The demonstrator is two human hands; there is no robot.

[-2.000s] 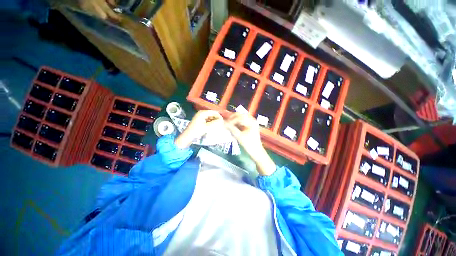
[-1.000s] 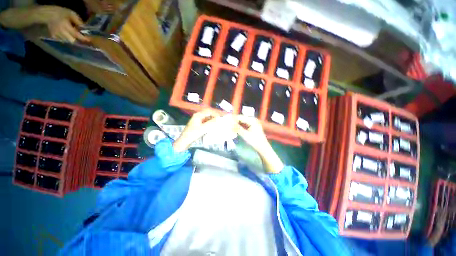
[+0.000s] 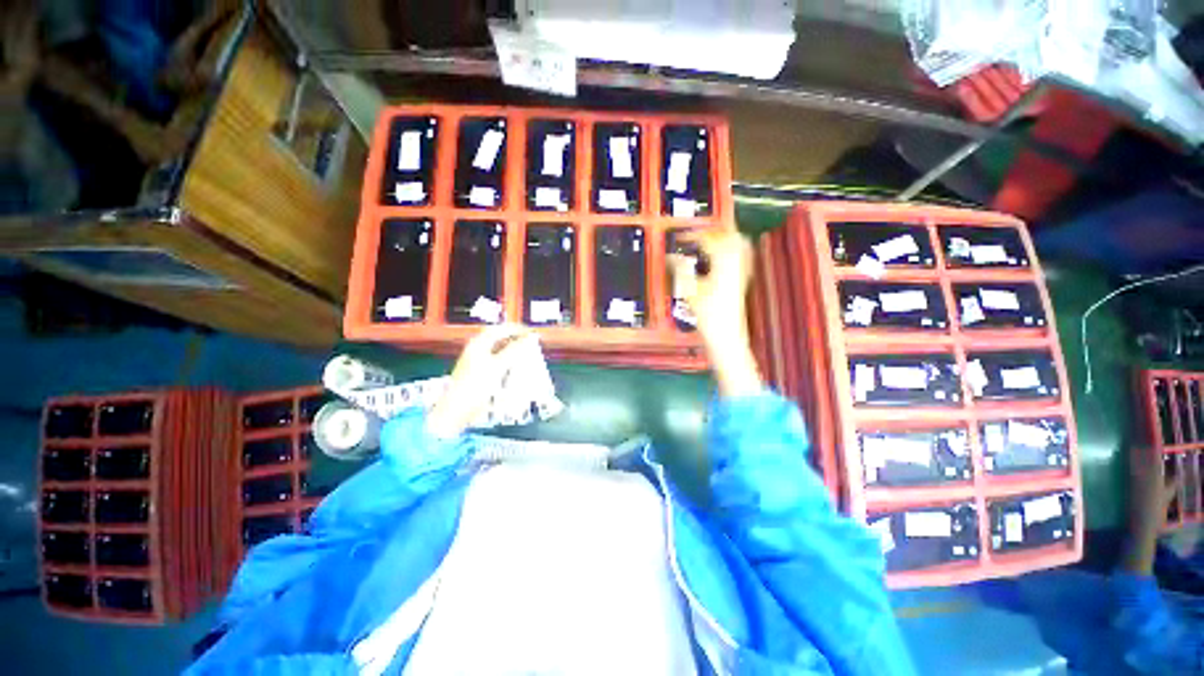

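Note:
The working tray (image 3: pixel 354 284) lies straight ahead with black units in two rows of five. Far-row units carry a long and a small white label; near-row units (image 3: pixel 475 264) show a small label at the near end. My right hand (image 3: pixel 717 280) is over the near row's rightmost unit, fingertips down on it with a white label (image 3: pixel 685 271) at them; the fingers partly hide the unit. My left hand (image 3: pixel 478 374) holds the pale label strip (image 3: pixel 526 383) in front of the tray. Two label rolls (image 3: pixel 346 428) are left of it.
A taller tray stack (image 3: pixel 832 396) with labelled units stands at right. More tray stacks (image 3: pixel 161 495) with bare units are at left. A wooden cabinet (image 3: pixel 258 159) is at upper left, a shelf with plastic bags above. Another person's sleeve (image 3: pixel 1146 614) shows at far right.
My right hand has moved from beside my left hand out to the tray's near right pocket. My left hand stays low with the strip. The view has turned and shifted.

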